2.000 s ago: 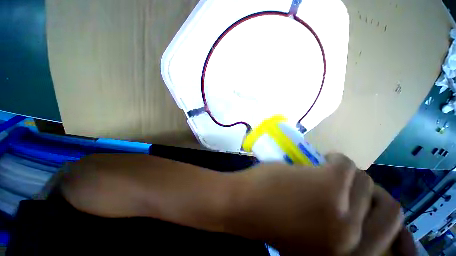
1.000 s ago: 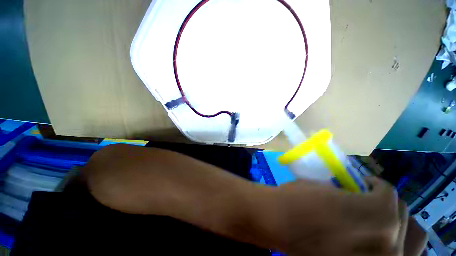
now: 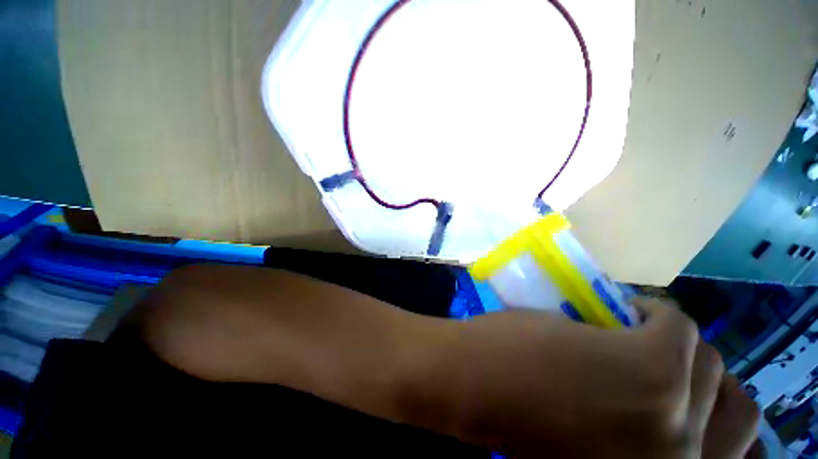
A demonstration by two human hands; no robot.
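A white six-sided plastic housing [image 3: 309, 99] lies on a tan cardboard sheet [image 3: 170, 116], its upper part cut off by the frame. A thin dark red and black wire pair [image 3: 348, 108] curves on it, with grey strips near the edge. My left hand [image 3: 646, 376] is closed around a caulking gun [image 3: 547, 269] with a yellow frame and a white cartridge. The yellow ring is at the housing's lower right edge, by the grey strip [image 3: 542, 205]. The nozzle tip cannot be made out. Whether the ring touches the housing cannot be told. My right hand is not in view.
Small dark parts [image 3: 761, 248] lie on the green bench [image 3: 740, 229] at the right. White crumpled paper [image 3: 809, 116] is at the right edge. Blue racks [image 3: 81, 264] are at the lower left. A white machine-like object [image 3: 789, 359] is at the lower right.
The gun has moved from the housing's lower edge to the right, then slightly back up and left towards the right-hand grey strip. The lower grey strip, covered at first, now shows. The view has shifted.
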